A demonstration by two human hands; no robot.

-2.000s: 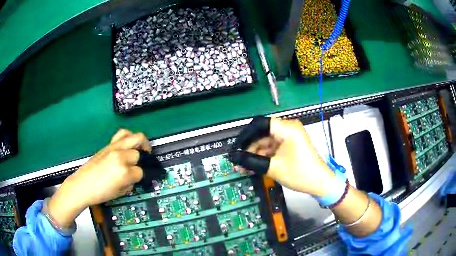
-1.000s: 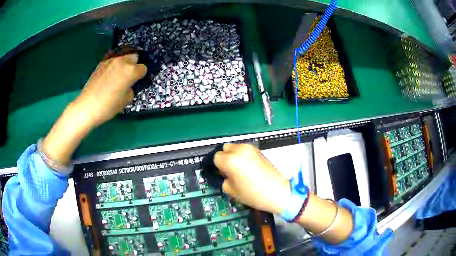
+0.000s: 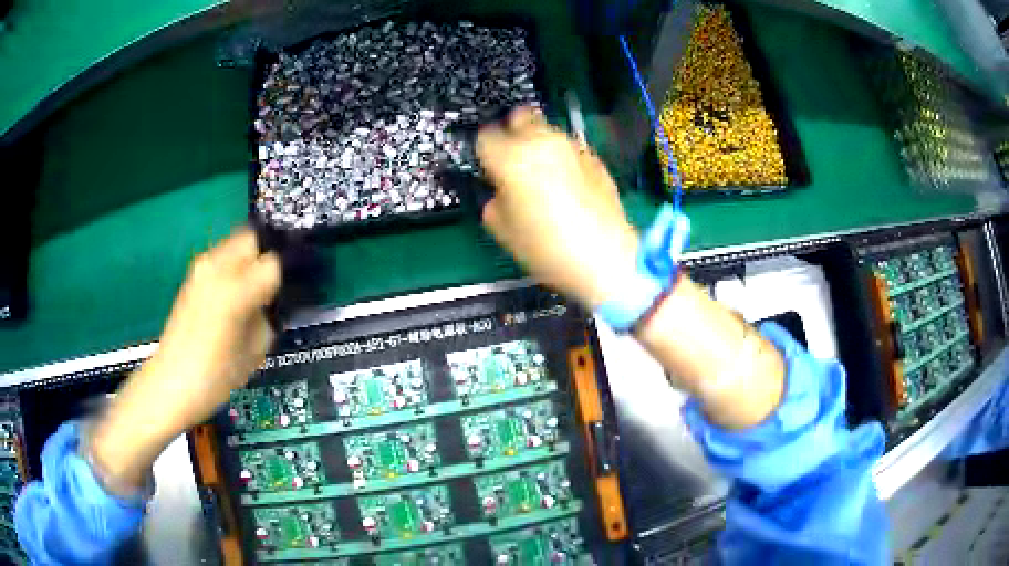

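A black bin (image 3: 257, 199) holds a heap of silver-white capacitors (image 3: 376, 155). My right hand (image 3: 553, 205), with black finger cots, is at the bin's right front part, its fingertips over the capacitors; whether it holds one cannot be told. My left hand (image 3: 227, 304), also with black cots, is blurred between the bin's front left corner and the pallet; its fingertips are hidden in the dark blur. Below lies a black solder pallet (image 3: 448, 387) with white text, orange-brown side bars and rows of green circuit boards (image 3: 389, 451).
A second bin of yellow components (image 3: 725, 122) stands right of the silver ones. A slim silver stick (image 3: 575, 116) lies between them. White paper (image 3: 791, 282) and a partly hidden phone (image 3: 786, 325) are right of the pallet. Another pallet (image 3: 924, 321) lies at the far right.
My right hand has moved up from the pallet to the capacitor bin. My left hand has come down from the bin to near the pallet's upper left corner.
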